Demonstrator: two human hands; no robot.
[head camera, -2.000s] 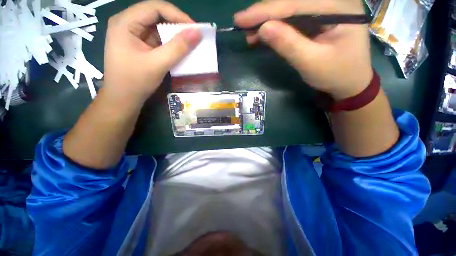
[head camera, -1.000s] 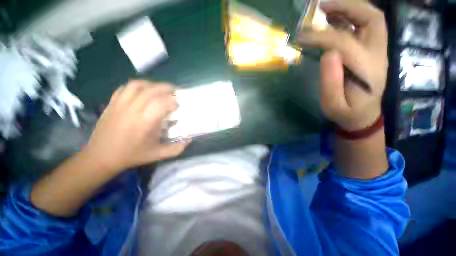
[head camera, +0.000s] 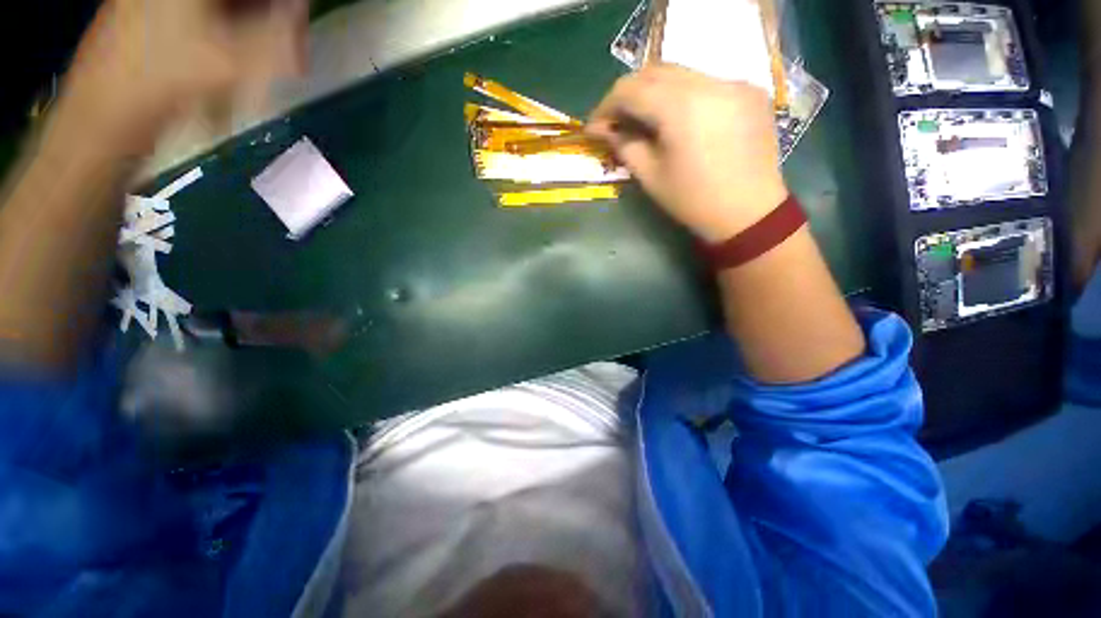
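Observation:
Orange-yellow flex cables (head camera: 549, 193) lie in a loose fanned pile at the upper middle of the green mat. My right hand (head camera: 694, 151) is at the pile's right end, with thumb and fingertips pinched on one orange strip that still lies over the pile. No tweezers show in it. My left hand (head camera: 199, 54) is raised at the upper left, blurred and cut off by the top edge; what it holds, if anything, is unclear. A white square sticker sheet (head camera: 302, 188) lies on the mat between my left hand and the pile.
A clear bag (head camera: 803, 106) lies behind my right hand. A black tray (head camera: 966, 362) with open phones (head camera: 972, 159) stands at the right. White strips (head camera: 147, 266) are heaped at the left, near a dark brownish strip (head camera: 284, 330). A pale strip edges the far side. Part of another arm shows at the far right.
The phone body my left hand held is no longer visible on the mat. My left hand has risen to the upper left. My right hand has moved left onto the flex cables.

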